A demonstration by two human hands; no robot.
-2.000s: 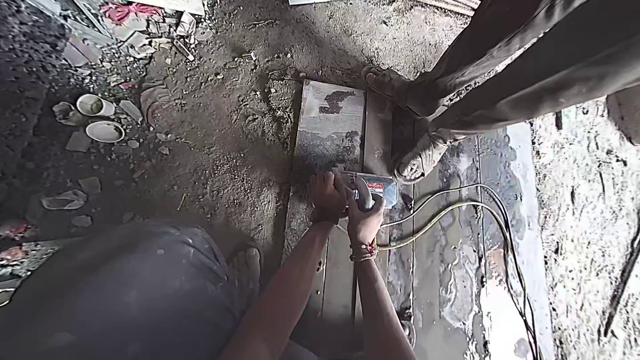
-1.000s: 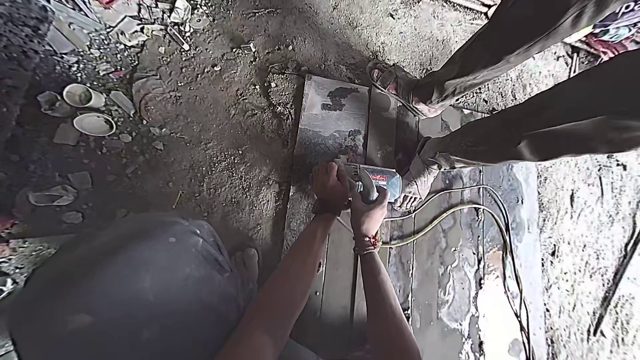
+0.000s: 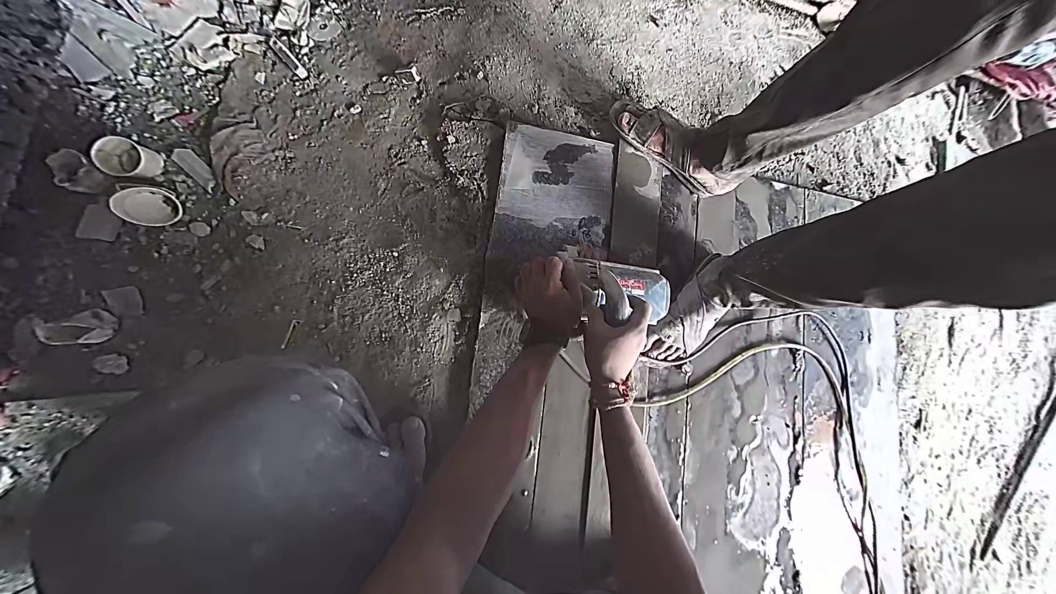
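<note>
A corded power tool with a grey-blue body (image 3: 654,289) and a red label is over wet wooden planks (image 3: 569,177); its working end is hidden. My right hand (image 3: 615,334), with red thread at the wrist, is wrapped around the tool's curved handle. At the tool's left end, my left hand (image 3: 550,293) is closed on its front part, a dark band at that wrist. Another person's sandalled foot (image 3: 697,318) rests just right of the tool, and the other foot (image 3: 660,144) stands farther up on the planks.
Cables (image 3: 771,346) curve over the planks at the right. Plastic cups (image 3: 147,206) and rubble (image 3: 99,223) lie on the dirt ground at the left. The other person's trouser legs (image 3: 891,239) reach in from the right. My knee (image 3: 231,470) fills the lower left.
The other person's trouser legs have shifted in view. Both my hands stay on the tool, which remains near the same part of the planks.
</note>
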